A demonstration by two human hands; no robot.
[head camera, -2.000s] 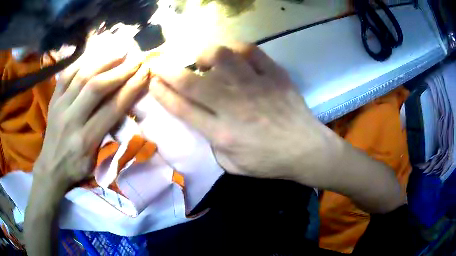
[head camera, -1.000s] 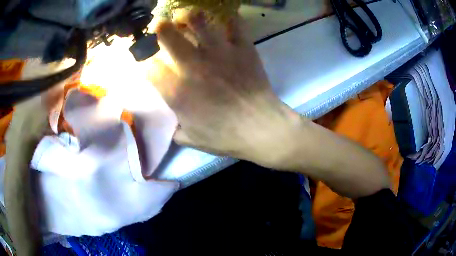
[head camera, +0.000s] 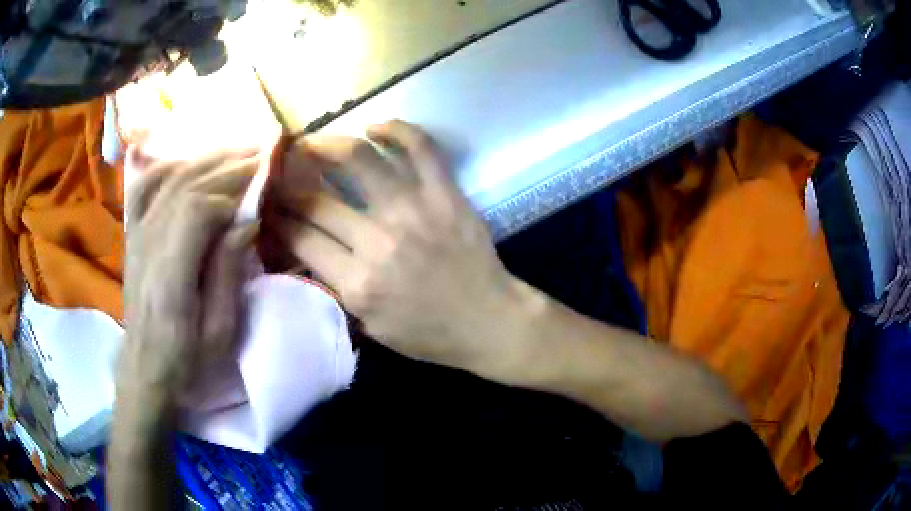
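Observation:
The pale pink cloth (head camera: pixel 295 349) hangs over the table's front edge below my hands, with a thin orange edge showing. My left hand (head camera: pixel 195 250) is blurred and lies over the cloth, its fingers gripping a fold. My right hand (head camera: pixel 395 235) is beside it, fingers bent at the cloth's raised edge; its fingertips are partly hidden. The cloth runs up into the lamp glare under the sewing machine head (head camera: pixel 120 45). The needle area is lost in the glare. Orange garment cloth (head camera: pixel 65 210) lies at the left.
Black-handled shears (head camera: pixel 671 22) lie on the white machine table (head camera: pixel 559 105) at the top. A ruler-like strip (head camera: pixel 599 175) runs along its front edge. Orange panels (head camera: pixel 754 289) hang at right. Pale stacked pieces (head camera: pixel 887 200) are at far right. A blue crate (head camera: pixel 240 477) is at lower left.
My right hand has moved down from the needle area to the cloth's edge near my left hand. My left hand has come in over the cloth. The camera view has shifted.

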